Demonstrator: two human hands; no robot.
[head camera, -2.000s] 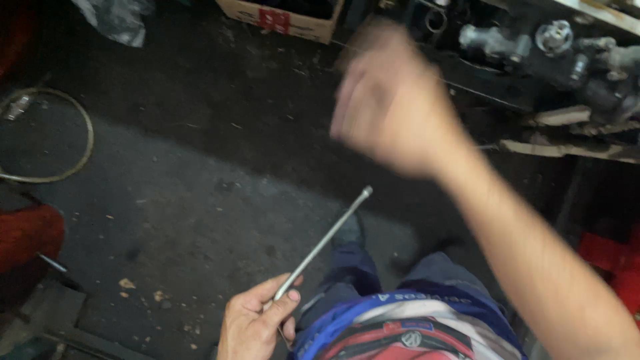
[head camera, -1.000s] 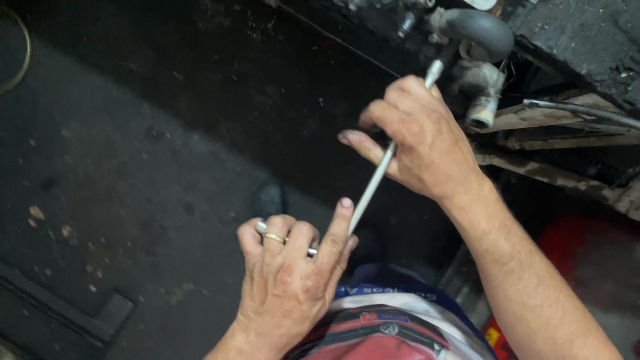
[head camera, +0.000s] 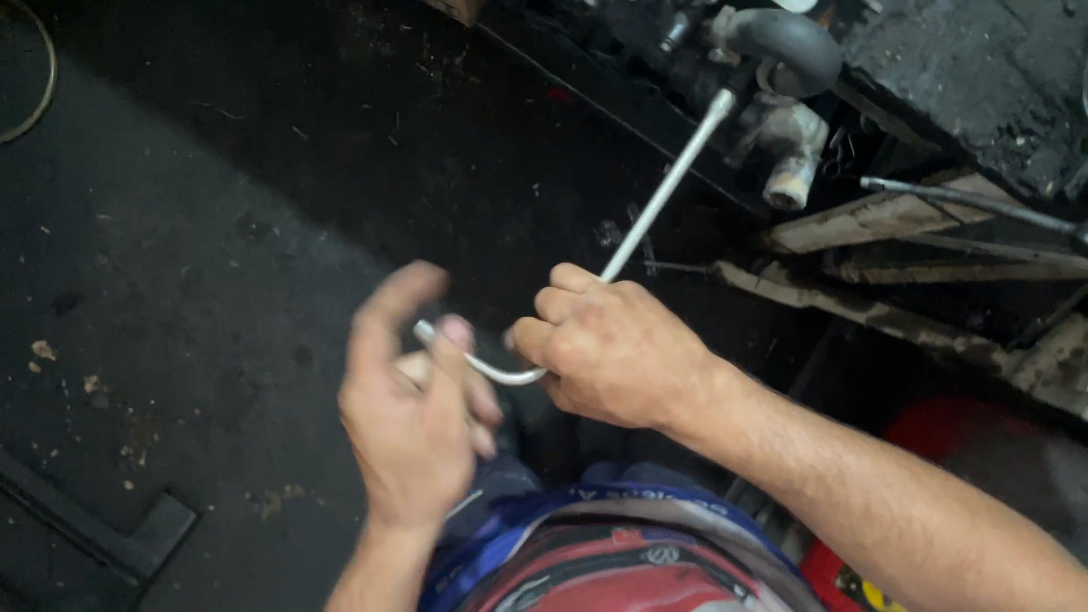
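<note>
A long metal wrench handle with a curved end (head camera: 663,191) slants from the engine part at the upper right down to my hands. My right hand (head camera: 616,348) is closed around its shaft just above the bend. My left hand (head camera: 416,399), partly blurred, is at the short curved end with its fingers apart; whether they touch the metal is not clear. The far end of the tool meets a dark fitting beside a black rubber hose (head camera: 799,51). Below the hose is a dirty metal pipe outlet (head camera: 789,166).
A metal stand frame (head camera: 884,212) with a thin rod (head camera: 969,197) across it is at the right. Something red (head camera: 935,433) lies beneath. An angled dark metal bar (head camera: 144,540) is on the floor at lower left, a hoop-like tube (head camera: 51,76) at upper left.
My right hand has moved down the shaft from near its upper end. My left hand, earlier wrapped on the lower end, has loosened its fingers. The view has shifted toward the engine part since the first frame.
</note>
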